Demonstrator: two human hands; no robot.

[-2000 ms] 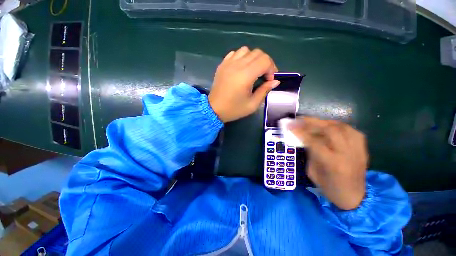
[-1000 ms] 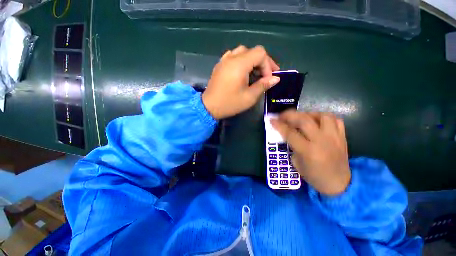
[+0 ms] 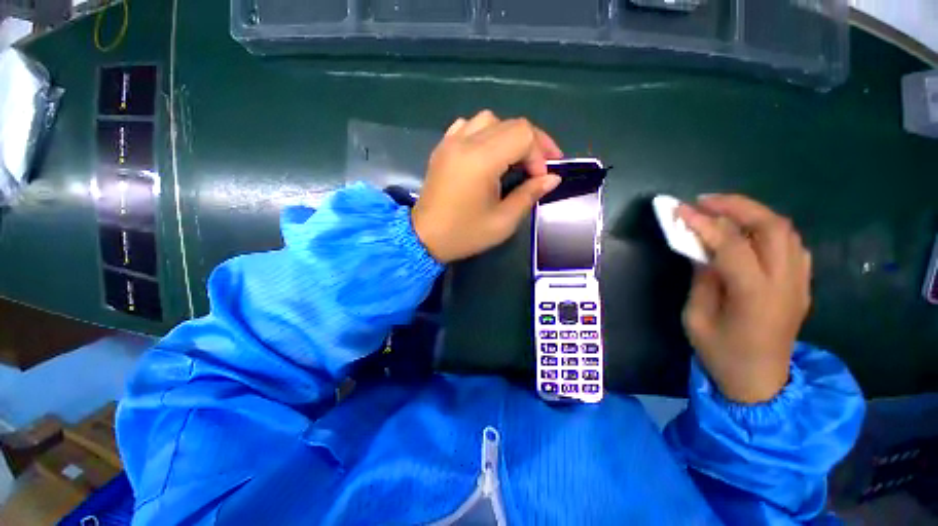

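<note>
An opened flip phone [image 3: 568, 339] lies on the green bench, its white keypad half toward me and its shiny screen half away from me. A small dark screen film [image 3: 578, 179] lies over the top end of the screen, its corner sticking out at the right. My left hand [image 3: 489, 187] pinches at the top left corner of the film and phone. My right hand [image 3: 753, 288] is off the phone to the right and holds a small white folded wipe [image 3: 679, 229] between its fingers.
A strip of dark films [image 3: 129, 193] lies at the left, beside a wipe bag [image 3: 23, 118]. A clear tray [image 3: 535, 36] spans the back. Another film strip [image 3: 411, 349] lies partly under my left sleeve. A pale-edged device [image 3: 933, 275] shows at the right edge.
My right hand with the wipe has moved off the phone to the right. The film no longer covers the whole screen, which now shows bright below it. My left hand stays at the top.
</note>
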